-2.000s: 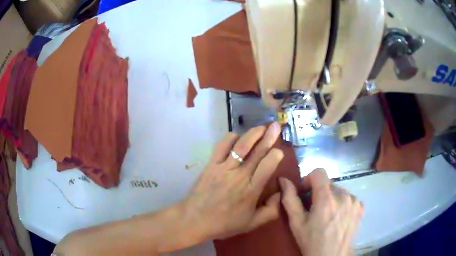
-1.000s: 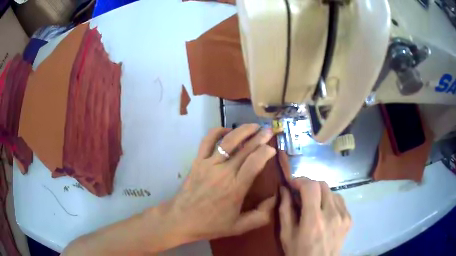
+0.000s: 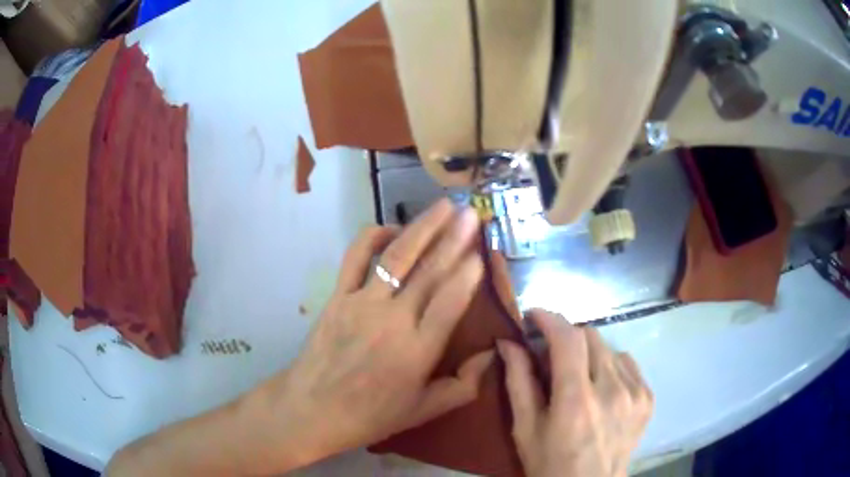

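A rust-brown cut piece (image 3: 466, 419) lies in front of the presser foot, with a narrow dark folded edge (image 3: 503, 312) running toward the foot. My left hand (image 3: 382, 326), with a ring, lies over the piece, its fingertips close to the small yellow part (image 3: 481, 205) by the foot. My right hand (image 3: 578, 396) pinches the folded edge between thumb and fingers, nearer to me. The needle area is partly hidden by the cream machine head (image 3: 522, 84) and glare.
A thick bundle of cut pieces (image 3: 140, 205) stands at the left. A brown panel (image 3: 359, 88) and a small scrap (image 3: 303, 166) lie left of the head. A phone (image 3: 733, 197) rests on a brown piece (image 3: 727, 279) at the right, near a ribbed knob (image 3: 611, 228).
The view has shifted, so the machine and bundle appear further left. The lower end of the piece has swung and come up the table. My right hand still pinches the folded edge.
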